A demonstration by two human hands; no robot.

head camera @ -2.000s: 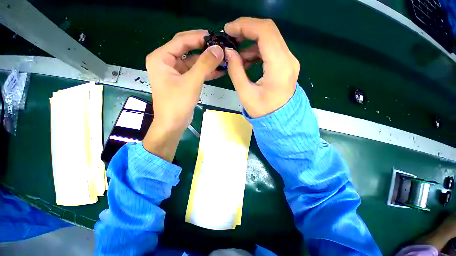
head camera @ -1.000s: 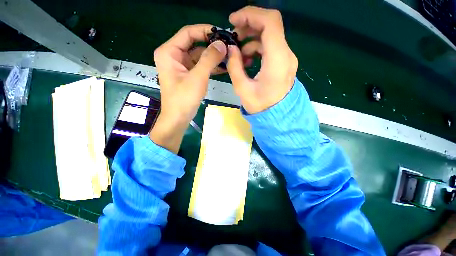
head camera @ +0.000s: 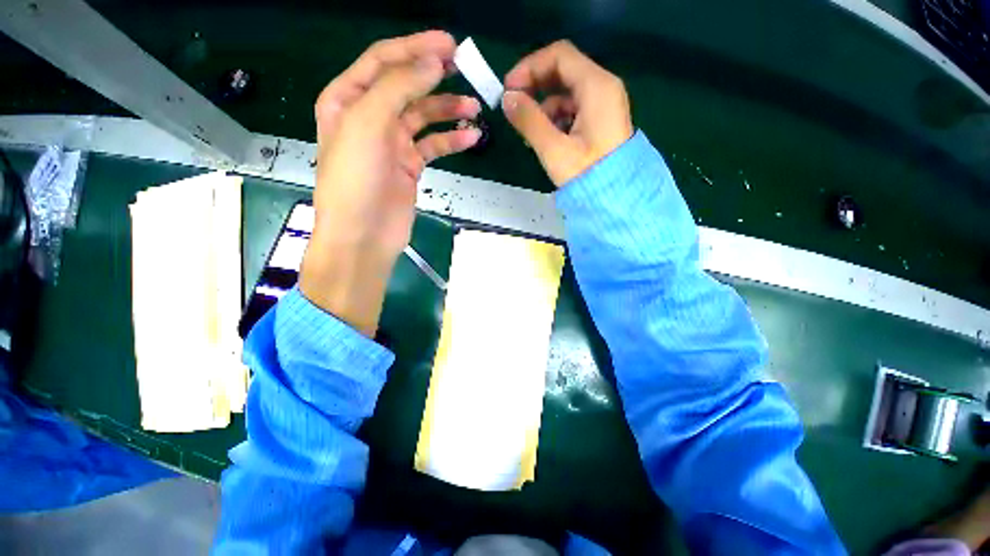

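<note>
A small white strip [head camera: 479, 73] is held in the air above the dark belt, slanting between my two hands. My left hand [head camera: 393, 114] has its thumb and index finger at the strip's upper left end, its other fingers spread. My right hand [head camera: 567, 106] pinches the strip's lower right end between thumb and index finger. A small black unit [head camera: 479, 133] shows at the fingertips of my left hand's lower fingers; whether they touch it I cannot tell. A white sheet stack with yellow edges [head camera: 491, 358] lies on the bench below my hands.
A second sheet stack [head camera: 187, 304] lies at left, beside a phone [head camera: 277, 266] partly behind my left forearm. A pale stick [head camera: 426, 267] lies by the rail [head camera: 760, 258]. Black units [head camera: 237, 83] sit on the belt. A spool [head camera: 936, 424] is at right, a plastic bag [head camera: 52, 190] far left.
My hands have moved apart from the black unit they both held. The white strip now shows between them. Units on the belt have shifted to the right in view.
</note>
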